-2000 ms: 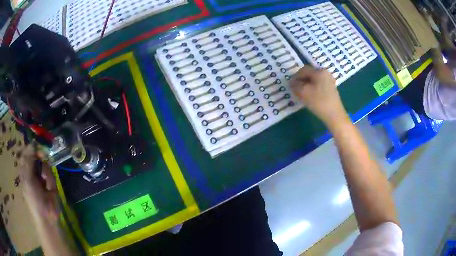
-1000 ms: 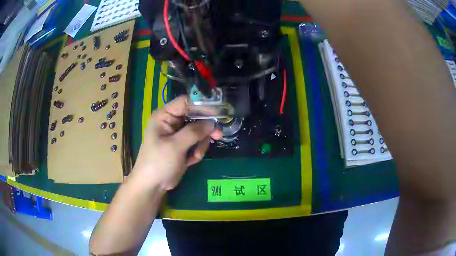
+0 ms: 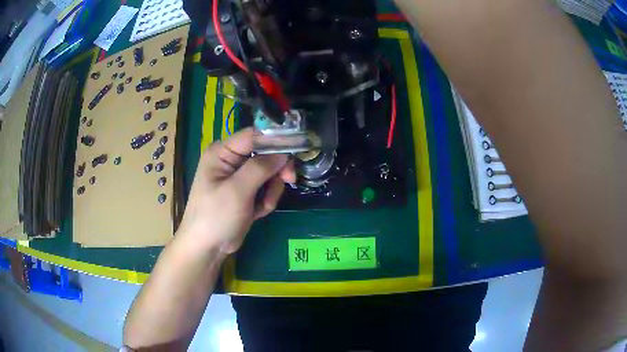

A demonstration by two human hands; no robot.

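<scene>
The black test fixture (image 3: 323,75) stands upright on its black base in front of me. My left hand (image 3: 237,175) grips a small clear plate (image 3: 280,142) between thumb and fingers, beside the round silvery nest (image 3: 316,168) low on the fixture. Whether a component sits in the nest is hidden. My right forearm (image 3: 515,137) reaches up past the fixture's right side; the right hand itself is out of the picture at the top.
Loose small dark parts lie on a cardboard sheet (image 3: 124,223) at the left, beside a cardboard stack (image 3: 51,158). A component tray (image 3: 491,210) at the right is partly covered by my forearm. A green label (image 3: 332,254) lies before the fixture.
The view has swung left from the trays to the fixture. My right hand has left the component tray and gone out of view at the top. My left hand has come onto the clear plate.
</scene>
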